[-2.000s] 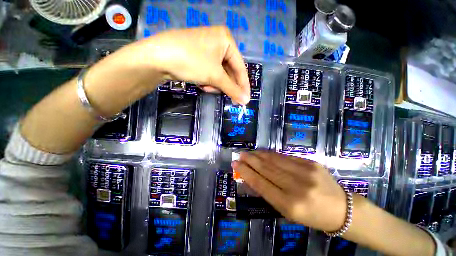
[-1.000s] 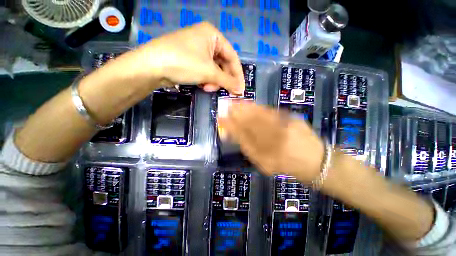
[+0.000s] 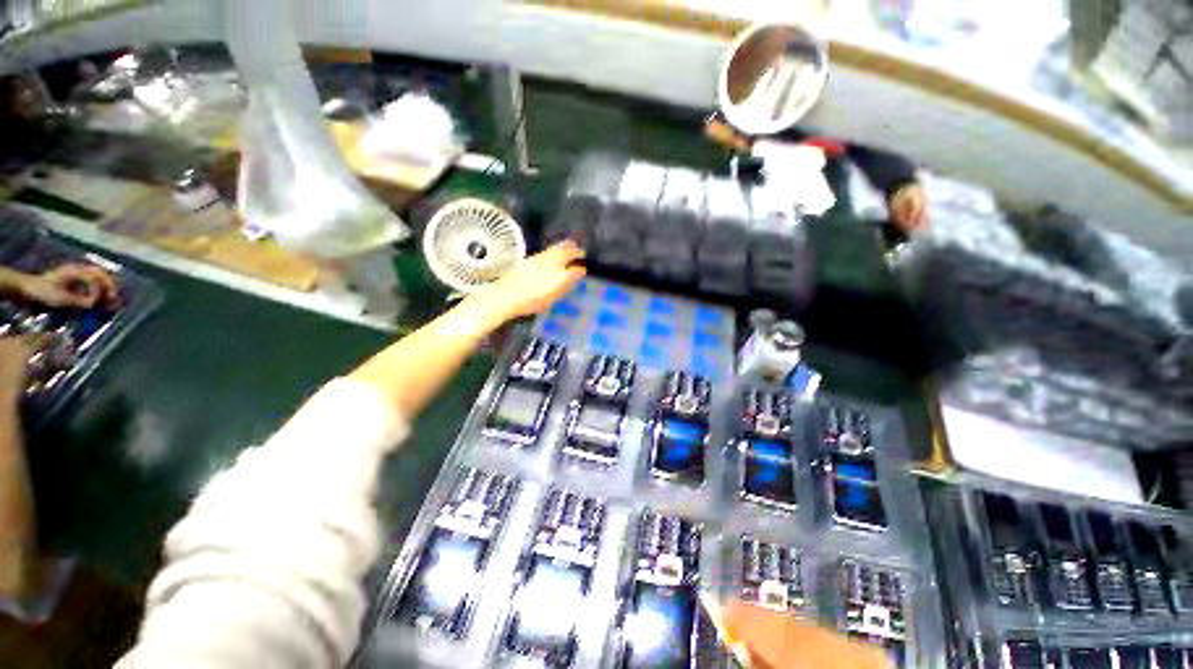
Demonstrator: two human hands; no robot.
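A clear blister tray [image 3: 615, 490] holds two rows of keypad phones. Three back-row phones, such as the middle one [image 3: 680, 438], show blue-printed film on their screens; the two left ones, one here [image 3: 521, 405], show none. Glare whitens several front-row screens. The film sheet [image 3: 641, 327] with blue prints lies beyond the tray. My left hand [image 3: 543, 277] is stretched to its far left corner, beside the fan; whether it grips anything is unclear. My right hand [image 3: 798, 640] is low over the front row, cut by the bottom edge, with a pale scraper card [image 3: 720, 625] at its fingertips.
The desk fan [image 3: 474, 246] stands left of the sheet, a white bottle [image 3: 775, 346] right of it. Wrapped grey parts [image 3: 693, 235] are behind. Another phone tray [image 3: 1073, 562] is at right. Another person's hand [image 3: 76, 285] works at far left; one [image 3: 909, 205] is at far right.
The view has tilted up and widened. My left hand has left the middle phone's screen for the sheet's far corner. My right hand has come off that screen, down to the front row.
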